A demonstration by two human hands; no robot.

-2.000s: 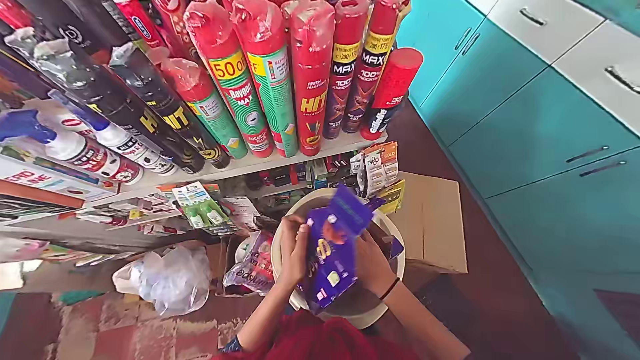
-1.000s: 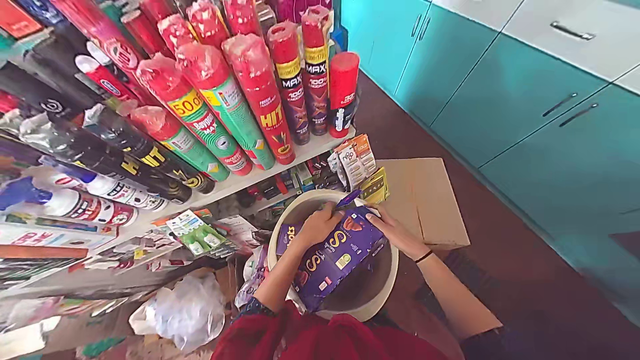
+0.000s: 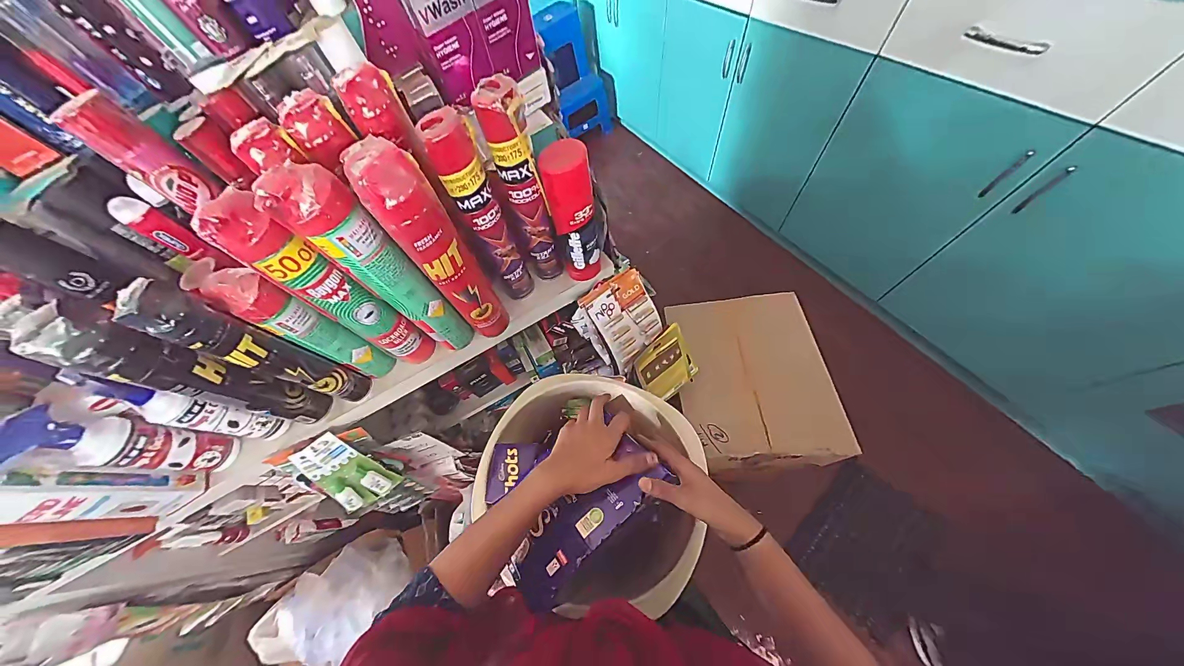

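A purple Cadbury carton [image 3: 587, 527] lies tilted inside a round cream bin [image 3: 689, 435]. Over the carton's upper end is my left hand [image 3: 592, 449], its fingers bent down on it; some fingertips are hidden. My right hand [image 3: 694, 495] touches the carton's right upper edge with thumb and fingers, a dark band round the wrist. Part of the carton, or another purple piece [image 3: 509, 467], shows by the bin's left wall. A small green item [image 3: 578, 407] is just beyond my left fingers.
A shelf edge [image 3: 388, 393] with HIT, Baygon and Gillette spray cans [image 3: 435, 240] runs along the left. Carded packs [image 3: 624, 319] hang at its corner. A cardboard box [image 3: 763, 379] sits behind the bin, a white plastic bag [image 3: 333, 601] to its left. Teal cabinets [image 3: 925, 185] line the right.
The carton has gone lower into the bin, and both hands have moved closer together at its upper end. Two seconds ago it was held above the bin with a flap up.
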